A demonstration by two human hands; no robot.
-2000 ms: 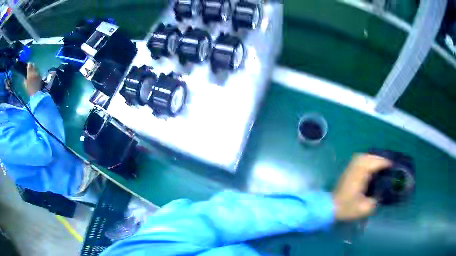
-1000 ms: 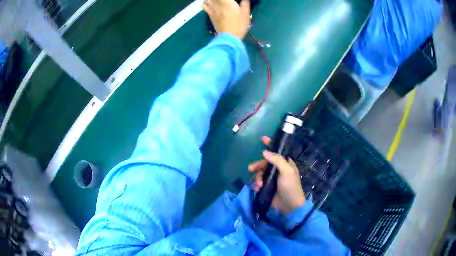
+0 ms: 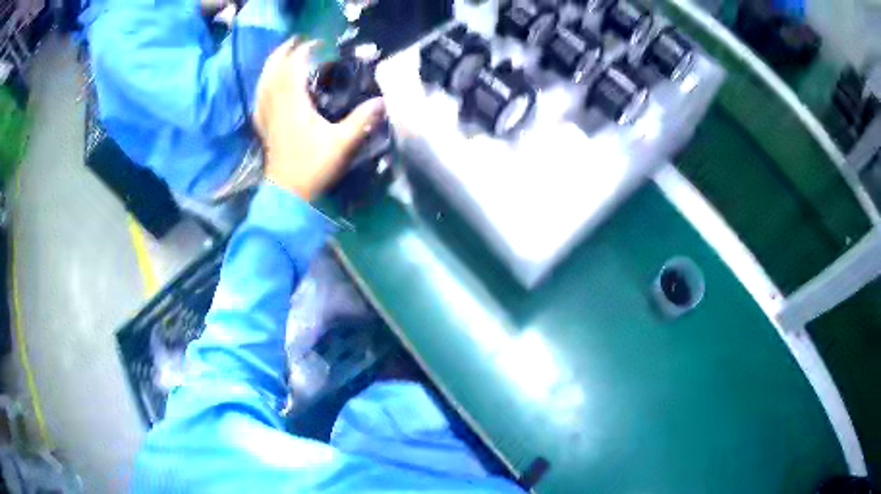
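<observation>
My left hand (image 3: 307, 130) reaches to the upper left, its fingers and thumb around a black boxy housing (image 3: 340, 89) with a round opening. The hand hides part of the housing, and the view is blurred. Black lens barrels with clear glass (image 3: 500, 99) stand in rows on a white tray (image 3: 526, 207) to the right of the hand. My right hand is not in view; only a blue sleeve shows at the bottom.
A small clear cup (image 3: 678, 287) with dark contents stands on the green bench (image 3: 618, 386). A pale rail (image 3: 724, 232) borders the bench. A dark crate (image 3: 145, 371) with clear bags is below at left. Another person's blue sleeve (image 3: 164, 87) is at the upper left.
The view has swung left, bringing the lens tray back in. My left hand is now on a housing beside the tray. My right hand and the screwdriver have gone out of view.
</observation>
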